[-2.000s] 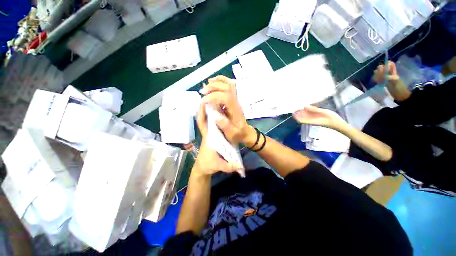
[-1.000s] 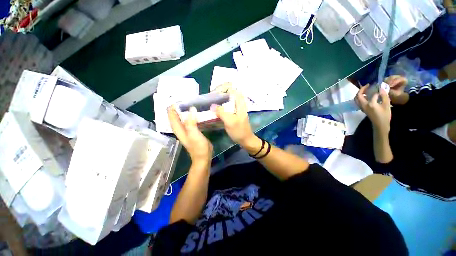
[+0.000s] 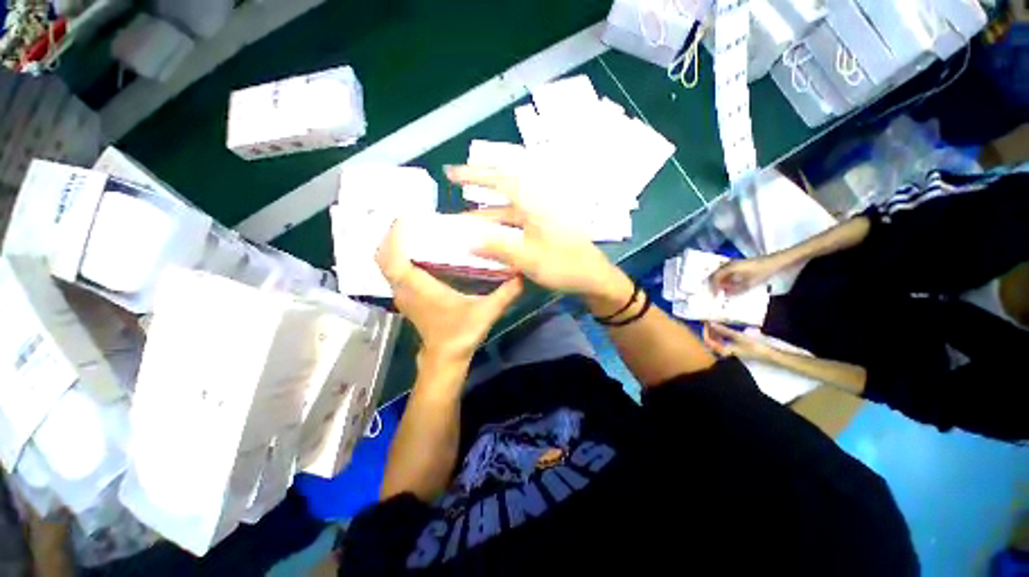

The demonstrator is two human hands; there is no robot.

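A small white pack [image 3: 451, 243] with a pink-red lower edge is held between both hands over the front of the green conveyor. My left hand [image 3: 434, 295] grips it from the left and below, with the thumb side along its near edge. My right hand [image 3: 539, 242] lies over its right end, fingers spread across the top. Its far side is partly hidden by the fingers. White packs [image 3: 367, 231] stand just left of the hands. Loose white cards [image 3: 592, 152] overlap in a fan beyond and to the right.
A white box [image 3: 296, 111] lies on the green belt [image 3: 451, 45]. Large white cartons [image 3: 214, 394] lean at left. Packs with cord loops [image 3: 841, 68] stand upper right. A printed label strip [image 3: 733, 101] hangs before a neighbouring person, whose hands [image 3: 739, 274] are at more cards.
The pack, first a flat white piece and then an open-ended sleeve, now shows a closed top and a pink-red edge. The box on the belt has moved left. The neighbour's hands have lowered to the cards.
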